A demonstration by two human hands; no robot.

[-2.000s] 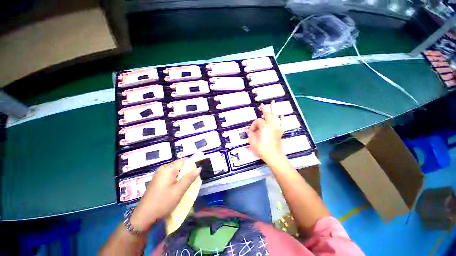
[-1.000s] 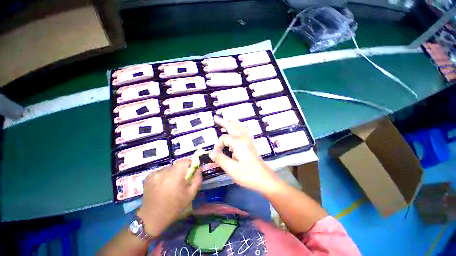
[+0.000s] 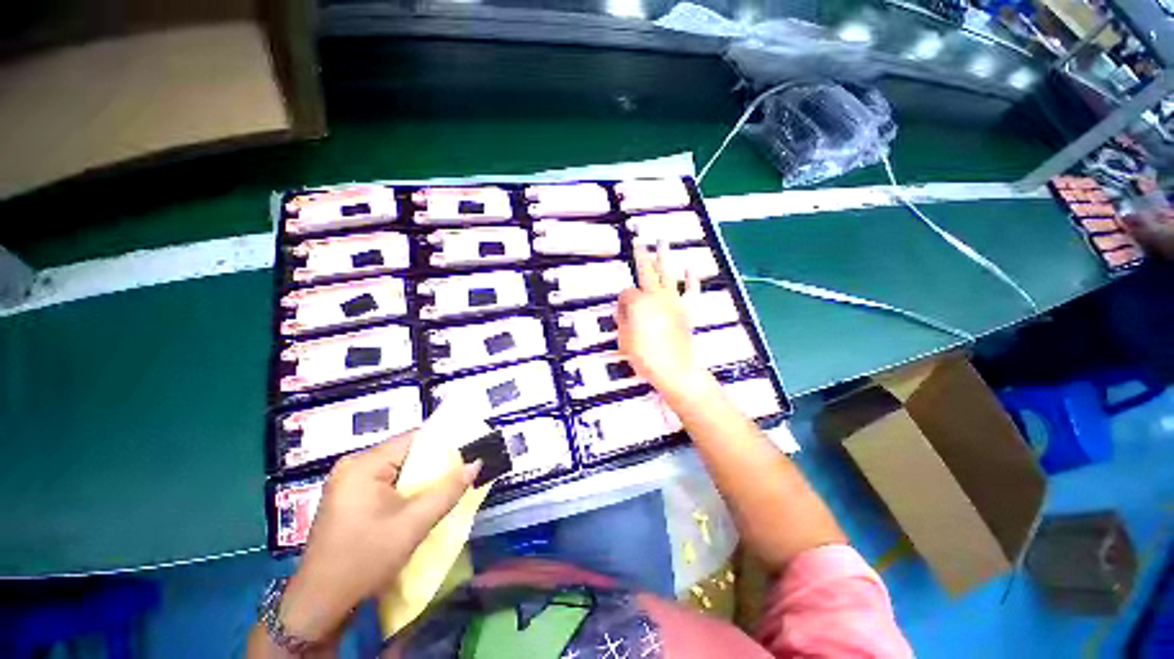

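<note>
A black tray (image 3: 273, 444) holds rows of pink casings (image 3: 350, 359). Casings in the two left columns mostly carry a dark square pad; several at the right are plain. My left hand (image 3: 373, 515), at the tray's near edge, holds pale yellow release liner (image 3: 431, 541) with a black pad (image 3: 485, 456) at its upper end. My right hand (image 3: 661, 337) is over the right half of the tray, fingers spread and pointing away. Its palm side is hidden, and I cannot tell if a small pad is at its fingertips.
A brown carton (image 3: 148, 90) stands behind left. Crumpled plastic wrap (image 3: 824, 129) and white strapping (image 3: 946, 238) lie on the green bench (image 3: 129, 386). An open carton (image 3: 946, 476) stands on the blue floor. A person's hand (image 3: 1150, 229) is at far right near another tray.
My right hand has moved from beside my left hand up and right over the tray. My left hand has moved slightly left, and a black pad now shows at the liner's end.
</note>
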